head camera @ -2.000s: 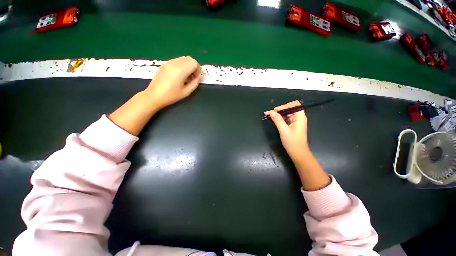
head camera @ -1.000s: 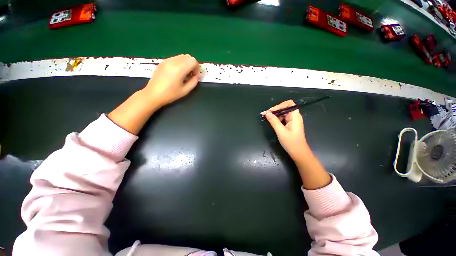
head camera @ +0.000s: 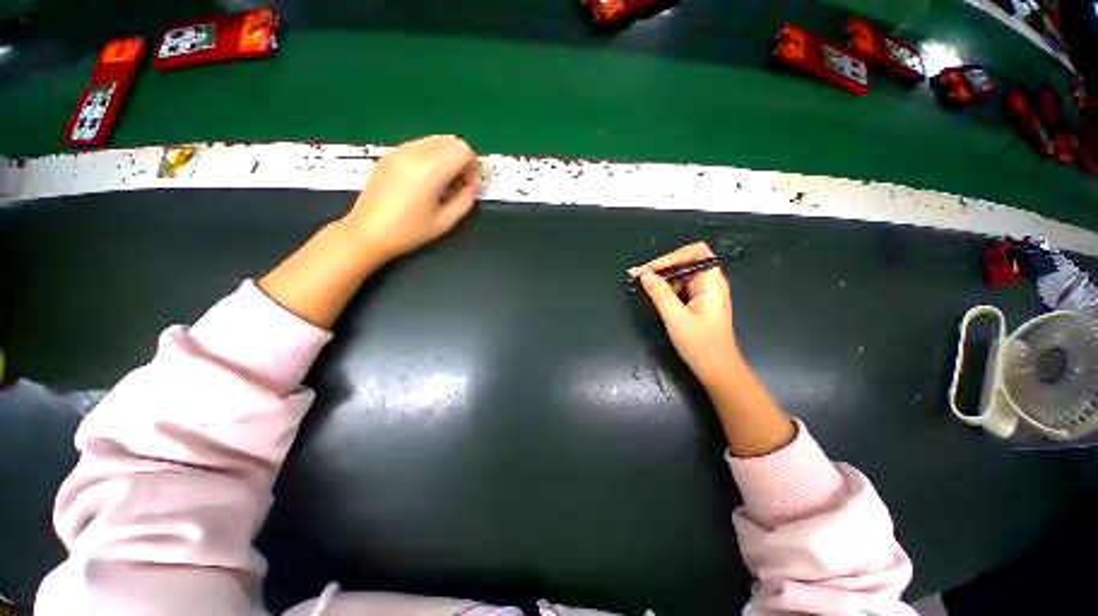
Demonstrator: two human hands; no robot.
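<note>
My left hand (head camera: pixel 419 199) rests on the white belt edge rail (head camera: pixel 602 182), its fingers curled in with nothing visible in them. My right hand (head camera: pixel 689 295) is over the dark green bench and pinches a thin black hand tool (head camera: pixel 691 268), which slants up to the right. The tool's far end is hard to make out. Several red plastic units lie on the green belt: one upright at the left (head camera: pixel 106 93), one flat beside it (head camera: pixel 218 39), others at the right (head camera: pixel 821 58). Pale panels with dark marks show on some of them. Neither hand touches a unit.
A white fan (head camera: pixel 1051 365) with a loop handle stands at the right edge of the bench. Behind it lie red and silvery scraps (head camera: pixel 1003 261). The green conveyor belt (head camera: pixel 530 99) runs across beyond the rail. A yellow mark (head camera: pixel 179 160) is on the rail at the left.
The red units on the belt have moved to the right, and another has come into view at the far left. The left hand stays put; the right hand has barely shifted.
</note>
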